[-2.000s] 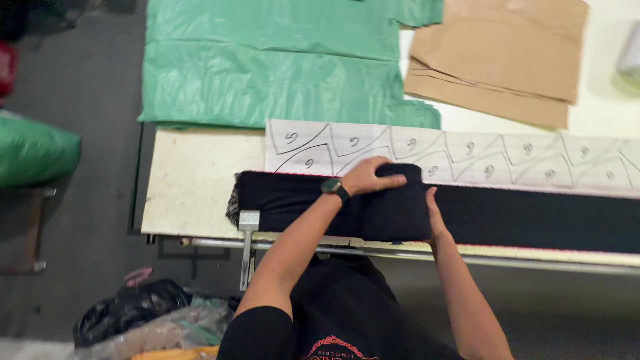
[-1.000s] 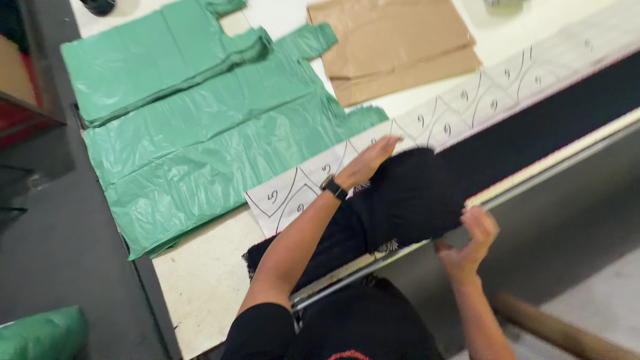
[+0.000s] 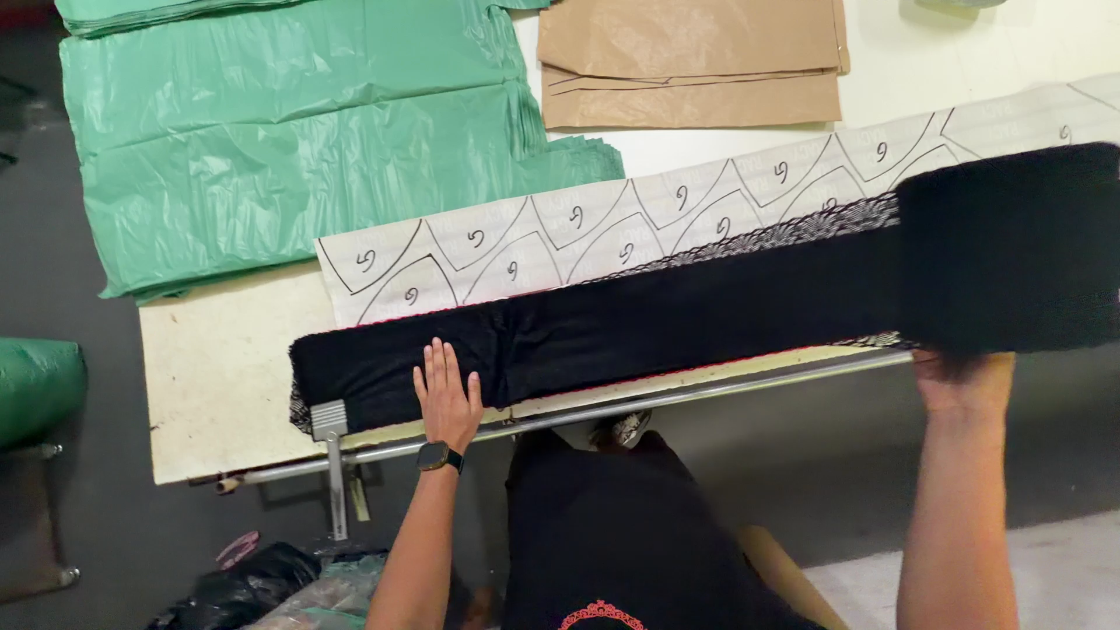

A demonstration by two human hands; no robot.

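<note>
A long strip of black fabric [image 3: 700, 293], partly lace or mesh, lies along the table's near edge. My left hand [image 3: 449, 394], with a watch on its wrist, rests flat on the fabric near its left end, fingers slightly apart. At the right, my right hand [image 3: 962, 381] holds a thick folded bundle of black fabric [image 3: 1011, 249] from below; its fingers are hidden under it. A metal clamp [image 3: 330, 420] sits on the fabric's left end. Behind the strip runs a white paper pattern [image 3: 577, 219] with drawn curved shapes and marks.
Green plastic sheets or bags [image 3: 297, 131] and brown paper pieces [image 3: 691, 66] lie on the white table [image 3: 219, 367]. A metal rail [image 3: 612, 404] follows its near edge. Black and clear plastic bags [image 3: 254, 582] are on the floor, with a green bundle [image 3: 39, 389] at the left.
My right hand has moved right with the folded black bundle, and a layer of black fabric now stretches behind it. My left hand has come off the bundle onto the strip's left part.
</note>
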